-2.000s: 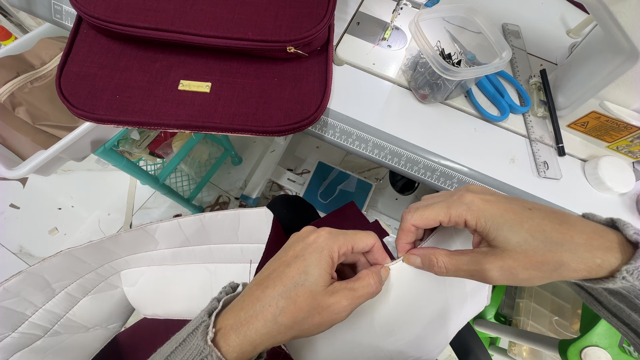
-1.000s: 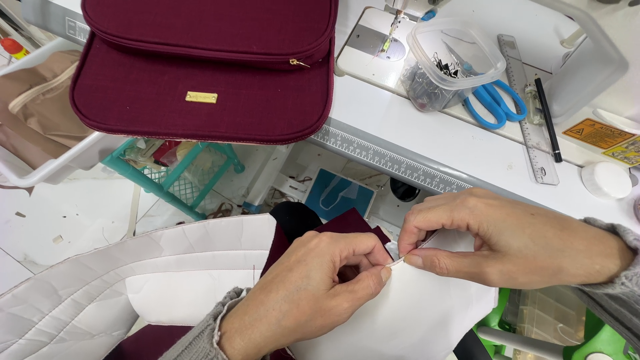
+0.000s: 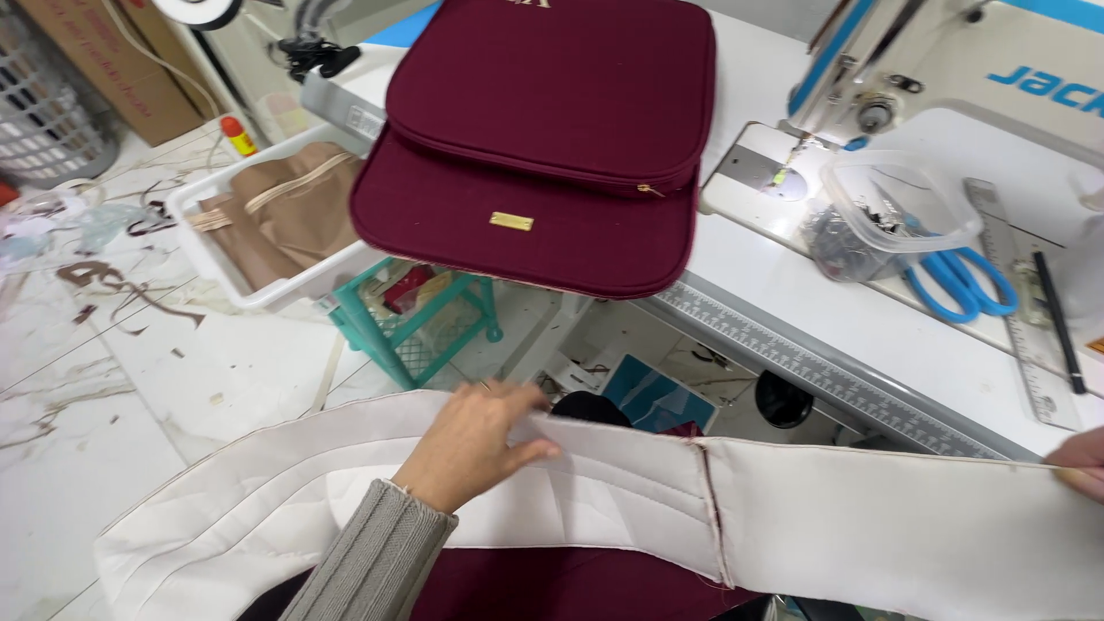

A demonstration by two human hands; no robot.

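Observation:
A long white padded fabric strip [image 3: 604, 457] with stitched lines and a seam lies stretched across the lap, over maroon fabric [image 3: 552, 586]. My left hand [image 3: 479, 440], slightly blurred, is at the strip's upper edge, thumb apart from the fingers; whether it pinches the edge cannot be told. At the right frame edge my right hand [image 3: 1082, 466] pinches the top edge of the plain white part, and most of that hand is out of view. Beyond them, maroon fabric bag panels [image 3: 552, 95] with a gold zipper pull and a small gold plate rest on the sewing table.
A sewing machine [image 3: 975, 78] stands at the back right, near a plastic tub of pins or clips [image 3: 897, 207], blue-handled scissors [image 3: 962, 285], a ruler [image 3: 1018, 319] and a black pen [image 3: 1059, 323]. A white bin [image 3: 267, 297] of brown fabric sits left, above a green rack [image 3: 405, 345].
Both hands were together at a fabric edge; they are now far apart, my right hand at the frame's right edge. The white strip is spread out between them. The view has shifted left.

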